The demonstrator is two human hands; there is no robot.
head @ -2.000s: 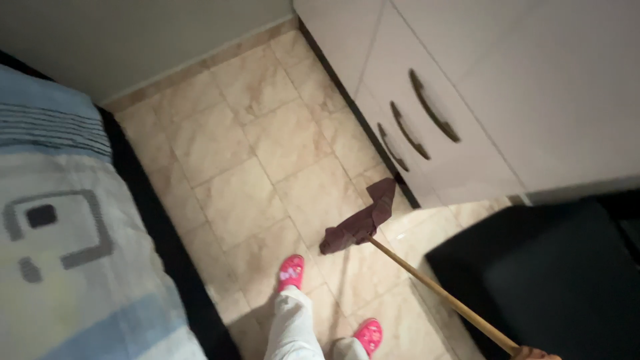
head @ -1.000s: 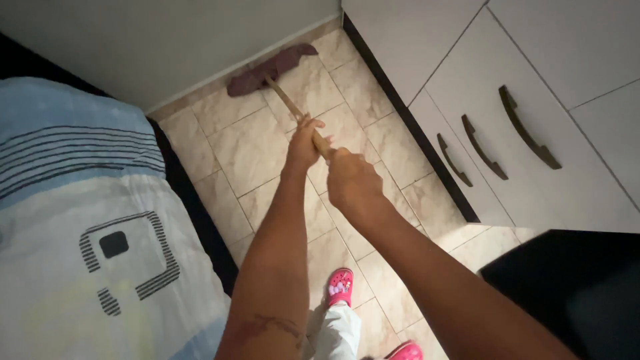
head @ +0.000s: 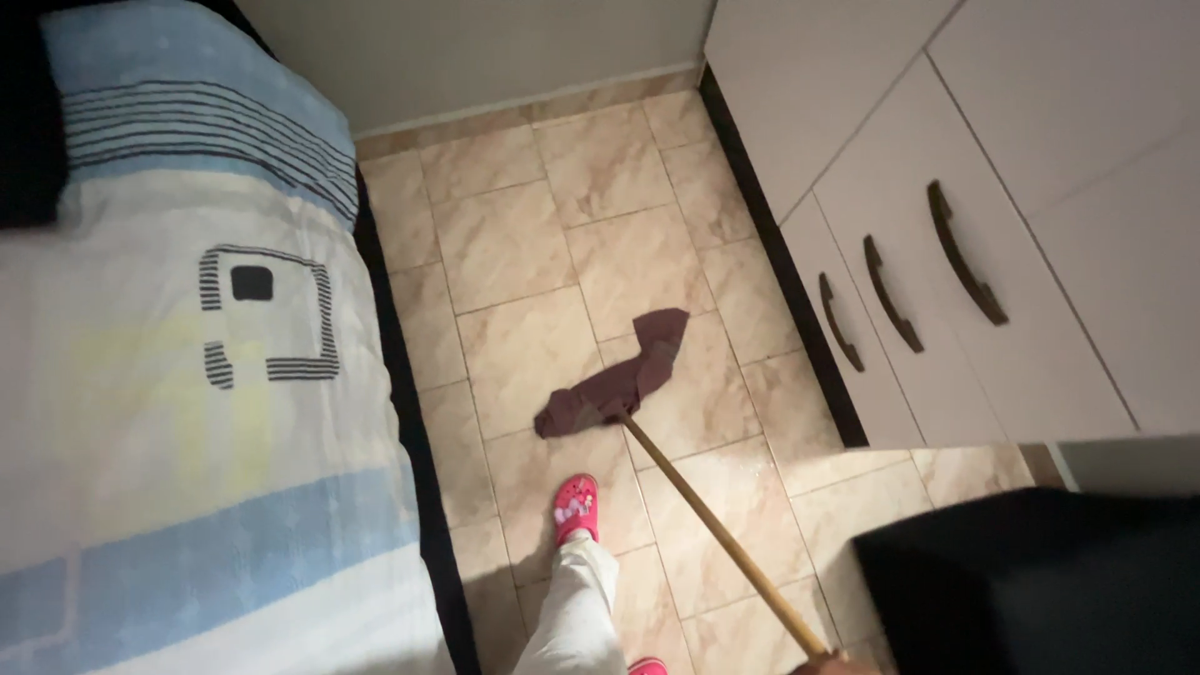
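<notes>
A dark maroon cloth (head: 609,380) is draped over the head of a floor mop or squeegee and lies on the floor tiles. Its wooden handle (head: 722,534) slants down to the bottom right. There my left hand, as far as its place on the handle tells, (head: 832,664) is closed around the wood, mostly cut off by the lower edge. My right hand is out of view. A pink clog with charms (head: 577,506) stands just below the cloth, under a white trouser leg (head: 572,609); part of the other clog (head: 647,667) shows at the bottom edge.
A bed with a blue and white patterned cover (head: 141,422) runs along the left. On the right stands a light cabinet (head: 994,394) with dark curved handles. A black object (head: 1022,581) fills the lower right corner, and a wall (head: 487,56) closes the far end.
The cloth-covered head has come back from the far wall to mid-floor. Both hands were on the handle in front of me one second ago; now only part of one shows at the bottom edge.
</notes>
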